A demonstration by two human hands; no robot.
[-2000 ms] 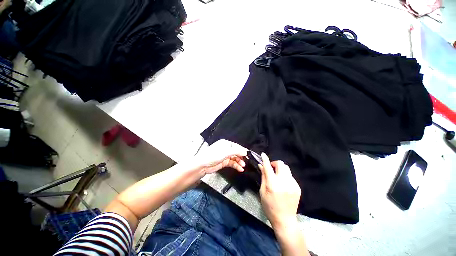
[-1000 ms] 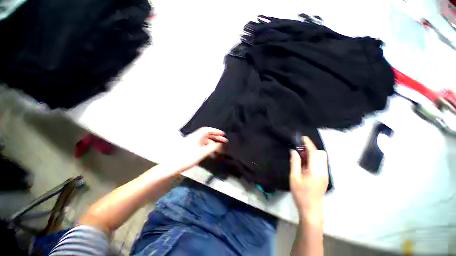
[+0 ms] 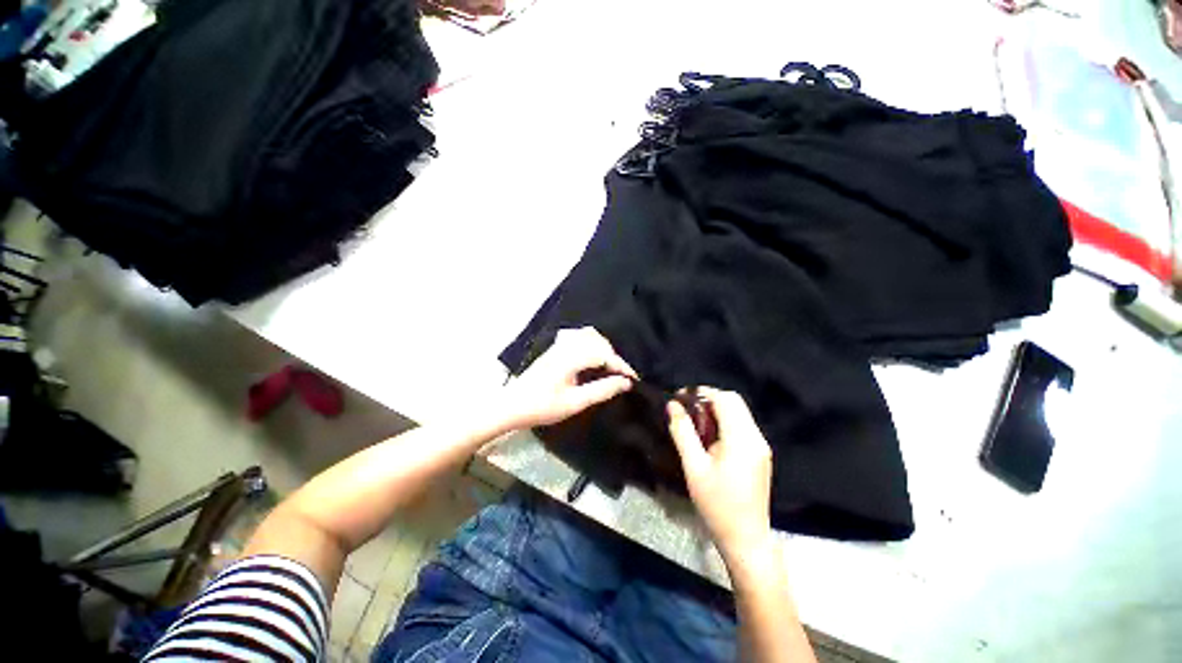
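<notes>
A black garment point(image 3: 778, 415) lies spread at the table's front edge, its flared part towards me and right. My left hand point(image 3: 579, 378) pinches the black cloth between thumb and fingers. My right hand point(image 3: 723, 447) is just right of it, fingers curled around a small dark item, probably snips; the blades cannot be made out. The near garment pile point(image 3: 894, 207) lies beyond my hands and to the right, with thin black straps point(image 3: 661, 110) bunched at its far left end.
A far garment pile point(image 3: 246, 143) lies at upper left. A smartphone point(image 3: 1027, 417) lies right of the near pile. Clear plastic packets point(image 3: 1086, 123) and a red strip point(image 3: 1117, 241) lie at far right. Red shoes point(image 3: 296, 393) and a metal-framed stand point(image 3: 169, 531) are on the floor at left.
Against one second ago, my hands are closer together; my right hand has come left and my left hand has moved slightly right. The garment's lower part lies spread further right. The camera view has shifted.
</notes>
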